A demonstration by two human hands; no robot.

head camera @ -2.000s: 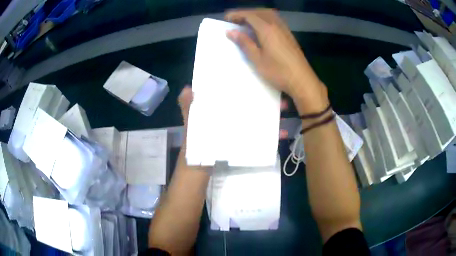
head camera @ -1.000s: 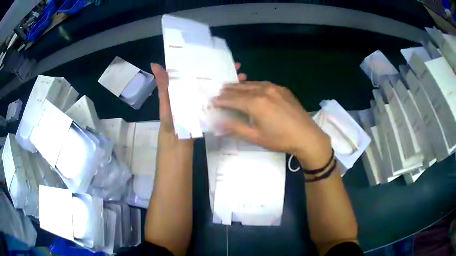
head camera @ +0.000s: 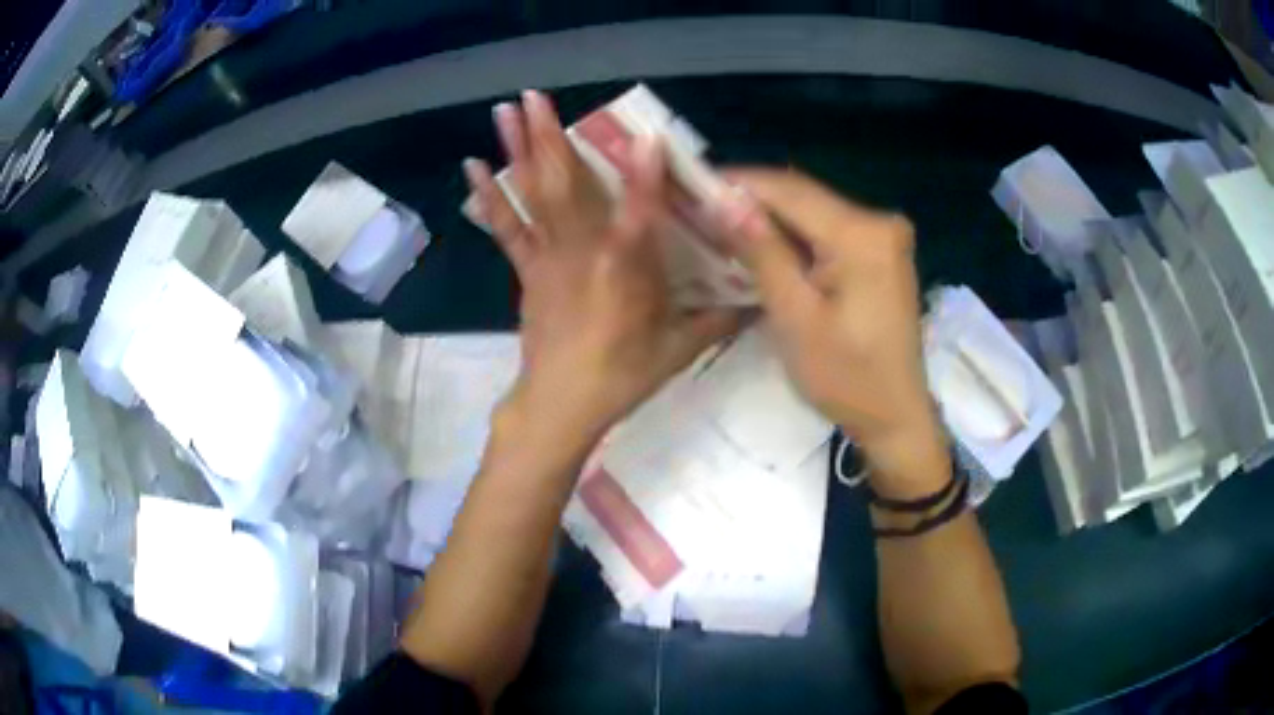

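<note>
A white carton sleeve with a red band is held between both hands above the centre, blurred by motion. My left hand presses on it with fingers spread. My right hand grips its right side. Flat carton blanks lie below on the bench, the upper one slanted and showing a red band. A clear tray with a thin cable lies just right of my right wrist.
Half-sleeved packs are piled at left, and a single one lies apart above them. White sleeved packs lean in an overlapping row at right, with a small clear tray beside them. A blue bin is at the far left.
The flat card in my hands is now a folded, tilted sleeve with red showing. My left hand has come over it. A blank with a red band now lies slanted on the centre pile.
</note>
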